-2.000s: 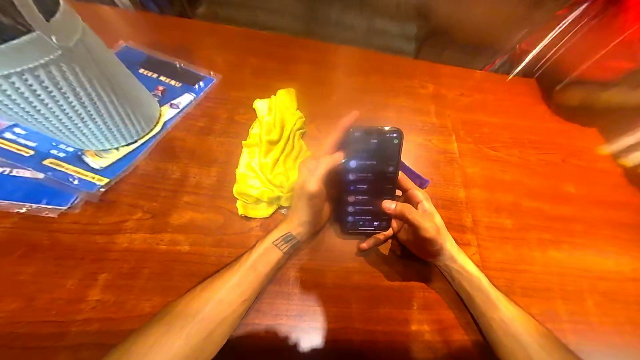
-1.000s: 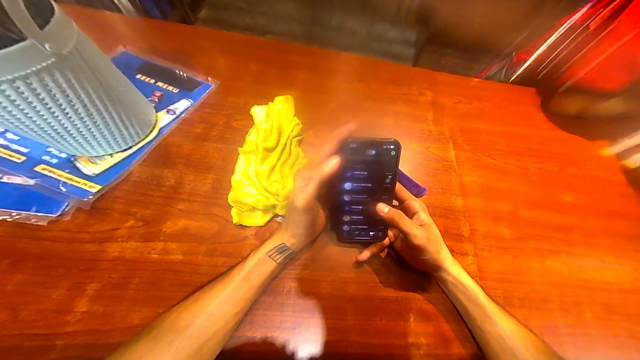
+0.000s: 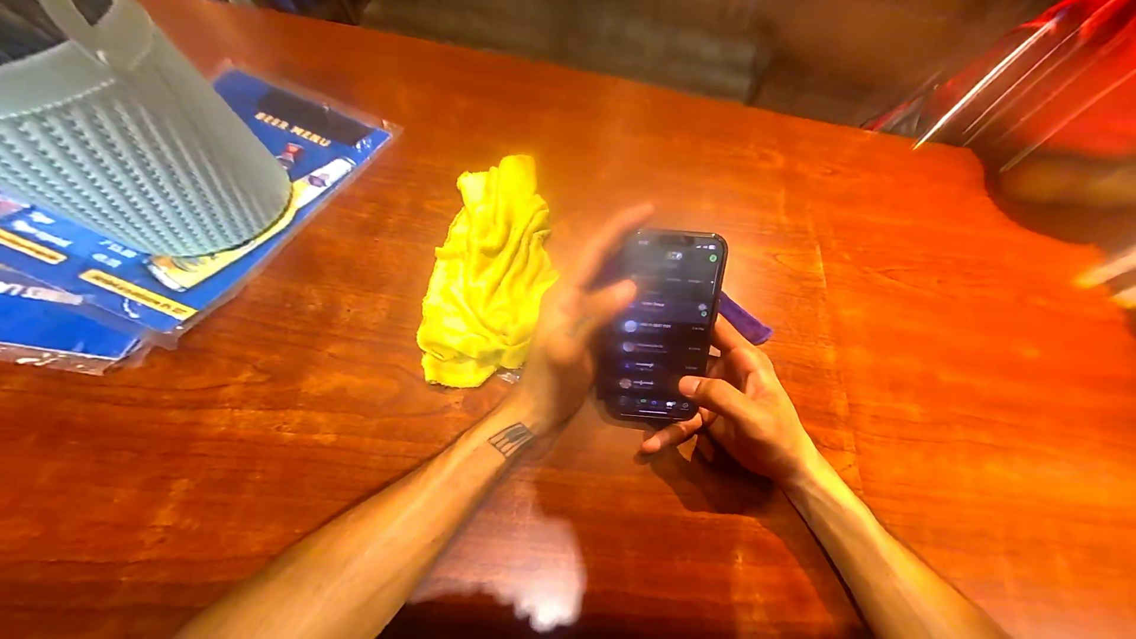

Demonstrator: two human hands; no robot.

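A dark smartphone (image 3: 661, 337) with a lit screen is held upright above the wooden table, my right hand (image 3: 741, 399) gripping its lower right corner with the thumb over the front. My left hand (image 3: 577, 337), blurred, is at the phone's left side, its thumb over the screen and its fingers apart; whether it also supports the phone is unclear. A crumpled yellow cloth (image 3: 488, 275) lies just left of that hand. Behind the phone a purple strip-like object (image 3: 745, 319) sticks out on the right, most of it hidden.
At the upper left a grey-green woven-texture basket (image 3: 151, 151) with a handle stands on blue printed menus (image 3: 355, 142) in clear plastic sleeves. The wooden table's (image 3: 905, 355) far edge runs across the top. Blurred red and shiny things are beyond it at the upper right.
My left thumb, beside the phone's edge a second ago, now lies over the screen. The rows shown on the screen have shifted. My right hand keeps its hold.
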